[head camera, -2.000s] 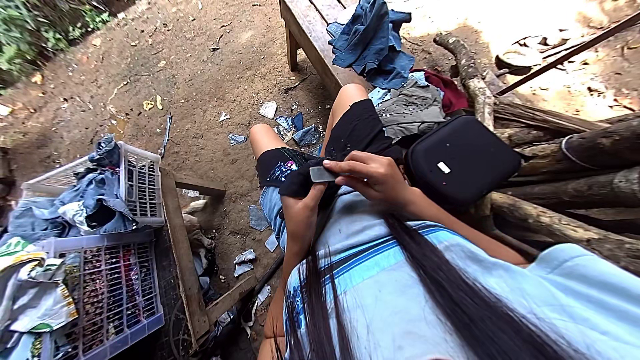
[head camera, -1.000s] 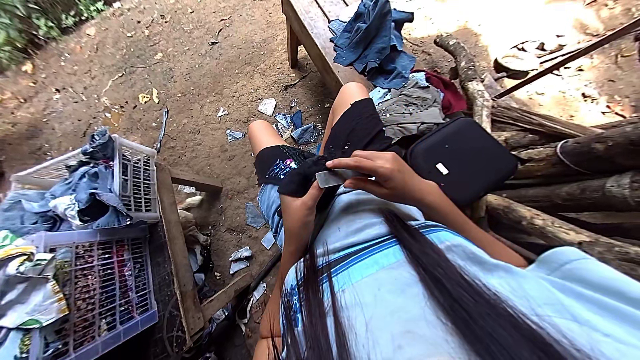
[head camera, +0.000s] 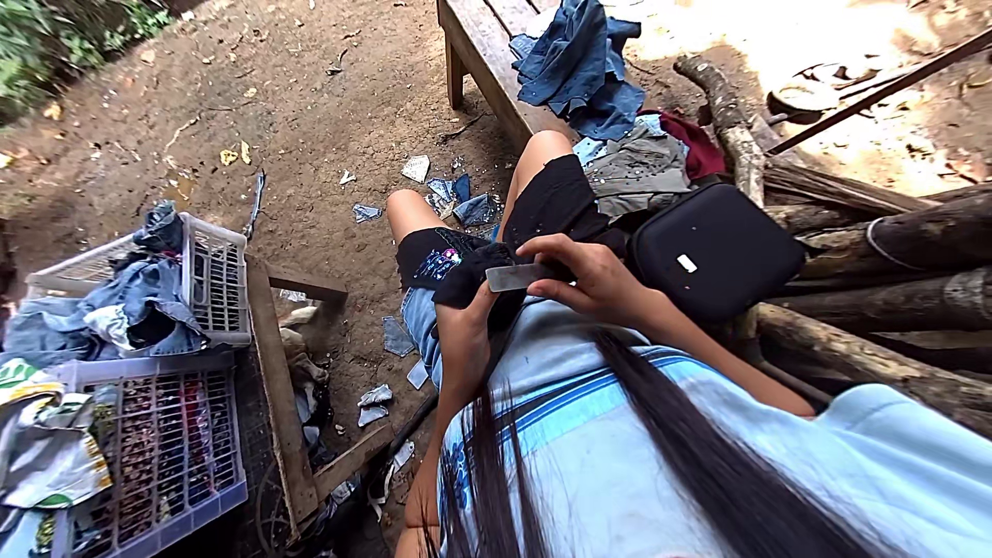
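Over my lap, my left hand (head camera: 463, 335) grips bunched black cloth (head camera: 465, 280), its thumb near the left end of a flat grey blade-like piece (head camera: 513, 277). My right hand (head camera: 595, 280) holds the piece's dark right end between thumb and curled fingers; the exact grip is partly hidden. The cloth lies against black shorts (head camera: 558, 198), near colourful sequins (head camera: 439, 264) at the left thigh. Just right of my right hand sits a black zip case (head camera: 717, 249).
Plastic crates (head camera: 217, 283) with denim scraps stand left beside a wooden frame (head camera: 279, 403). Denim (head camera: 581, 70) lies on a wooden bench (head camera: 484, 46). Grey cloth (head camera: 639, 167) and logs (head camera: 891, 306) are at the right. Fabric scraps (head camera: 474, 209) litter the dirt ground.
My right hand's fingers have shifted around the grey piece; they reached out straighter a second ago and are more curled now. My left hand stays at the black cloth.
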